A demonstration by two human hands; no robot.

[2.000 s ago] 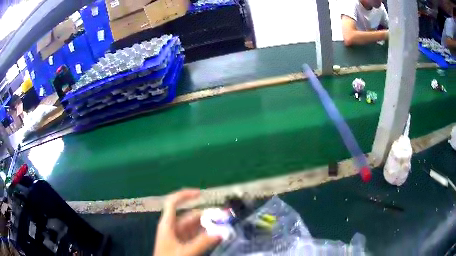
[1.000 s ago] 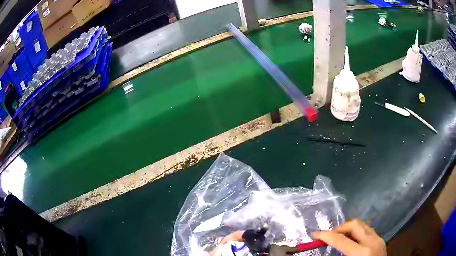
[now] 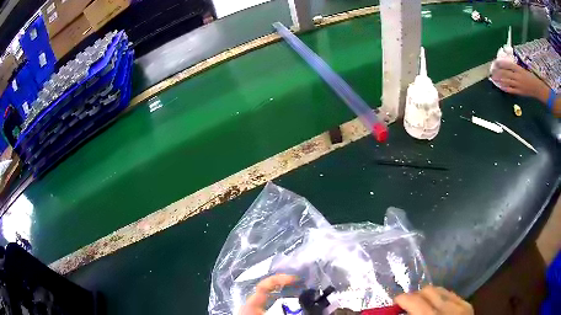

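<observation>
My right hand (image 3: 435,301) is at the bottom edge, closed around the red handle of the cutters (image 3: 381,310). The dark jaws are at a small black part (image 3: 315,300) beside them; whether they touch it is unclear. My left hand (image 3: 268,294) is cut off by the bottom edge, holding a white piece with a blue wire (image 3: 293,309) joined near the black part. Both hands are over the crumpled clear plastic bag (image 3: 277,227), which has white bits inside.
A green conveyor belt (image 3: 184,141) runs behind, crossed by a clear tube (image 3: 332,80) with a red end. A white bottle (image 3: 422,111) stands by a post. Another person's hand (image 3: 520,80) is at a second bottle. A dark stick (image 3: 412,165) lies flat. Blue trays (image 3: 80,92) are stacked left.
My left hand now shows more, with fingers raised above the piece. My right hand and cutters sit slightly lower. Another person's hand has come to the far right bottle.
</observation>
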